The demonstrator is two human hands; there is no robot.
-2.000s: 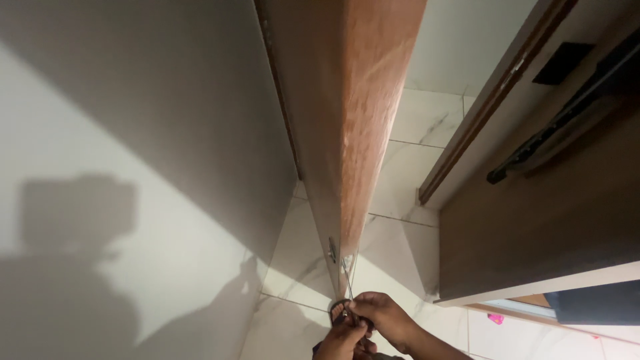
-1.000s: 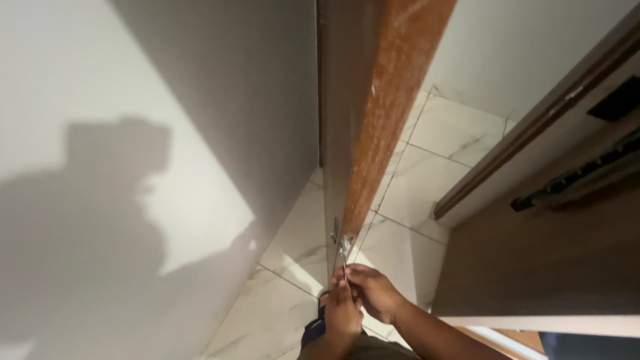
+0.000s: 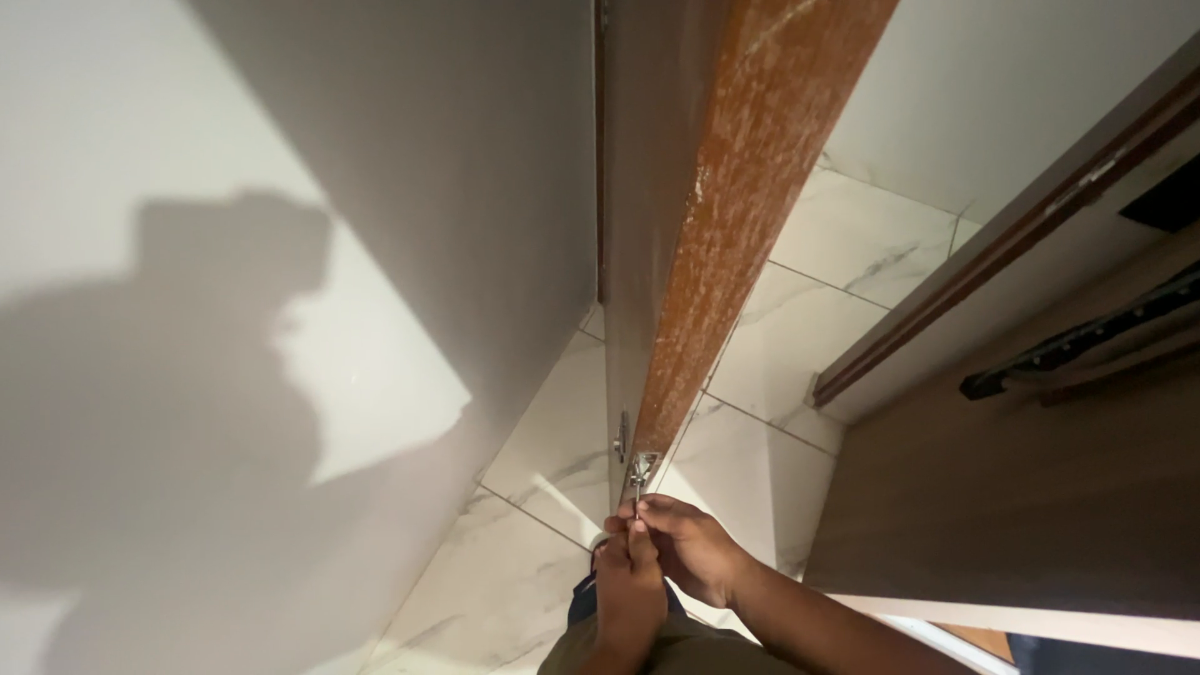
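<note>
A wooden door (image 3: 741, 197) stands edge-on, its narrow edge scuffed. Low on that edge is a metal lock part (image 3: 643, 467), and a small metal fitting (image 3: 621, 437) sits on the door's left face. My left hand (image 3: 633, 581) and my right hand (image 3: 689, 544) meet just below the lock part. Between their fingertips they hold a thin metal rod (image 3: 638, 502), which reaches up to the lock part. The rod's lower end is hidden by my fingers, so its exact kind cannot be told.
A pale wall (image 3: 412, 187) with my shadow on it rises at the left. Marble-patterned tiles (image 3: 544, 469) cover the floor. On the right are a door frame (image 3: 975, 234) and a brown wooden panel (image 3: 1012, 487) with a black slotted rail (image 3: 1078, 337) in front of it.
The view has shifted, with the door now farther right. Both hands stay together at the lock part, and the dark ring-like thing seen by my fingers two seconds ago no longer shows plainly.
</note>
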